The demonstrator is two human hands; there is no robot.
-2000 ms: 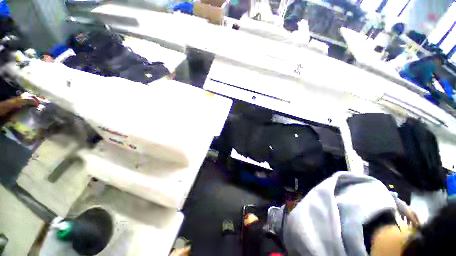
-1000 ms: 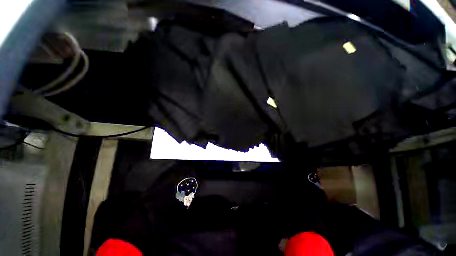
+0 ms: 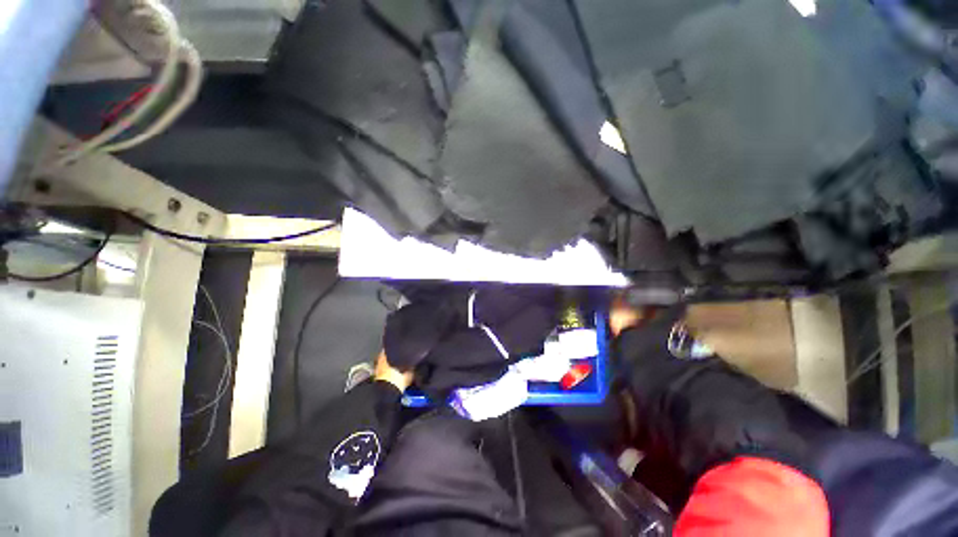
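Observation:
A blue-edged tray (image 3: 602, 362) is below the table edge, just above my lap. It holds dark cloth (image 3: 452, 330), crumpled white pieces (image 3: 541, 367) and a small red item (image 3: 575, 376). My left hand (image 3: 394, 372) is at the tray's left side, against the dark cloth, with its fingers partly hidden. My right hand (image 3: 628, 313) is at the tray's upper right side, partly hidden under the table edge. Both hands hold the tray from its sides.
Large black fabric panels (image 3: 525, 136) lie above the tray, with a white jagged-edged sheet (image 3: 473, 262) under them. Pale frame bars (image 3: 168, 304) and cables (image 3: 184, 94) are at left, beside a white vented box (image 3: 63, 399). A brown panel (image 3: 746, 336) is at right.
The view has shifted down and brightened. The blue-edged tray, its contents and both hands now show below the white sheet. Two seconds ago the view faced the machine and factory floor.

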